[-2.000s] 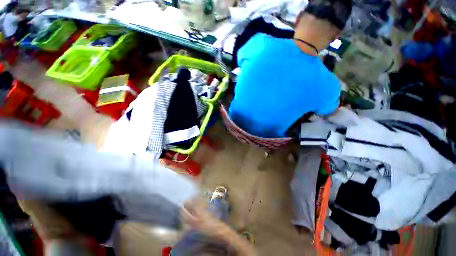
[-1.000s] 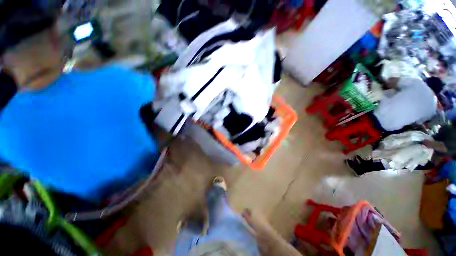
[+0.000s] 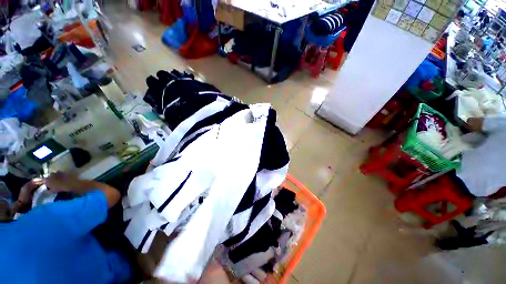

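A large pile of part-sewn garments with white panels (image 3: 222, 150) and black parts (image 3: 188, 100) lies in front of me, beside the sewing table and partly over an orange basket (image 3: 313, 216). One long white panel runs down toward the bottom edge, where its lower end is blurred. A skin-toned patch, seemingly part of my right hand (image 3: 215, 275), shows at the bottom edge beside that end; its fingers are not clear. Another brownish patch under the white bands may be my left hand, but it is mostly hidden. The basket holds small black and pale pieces.
A person in blue (image 3: 61, 238) sits at left, at a sewing machine (image 3: 83, 130) with a lit screen. A white pillar (image 3: 372, 61) stands beyond the pile. Red stools (image 3: 433, 199) and a green basket (image 3: 430, 141) stand at right, near another person's pale sleeve. A table (image 3: 266, 8) stands at the back.
The view has swung right and up from the green baskets. The garment pile now lies centrally and nearer. The seated person has shifted to the lower left of the picture.
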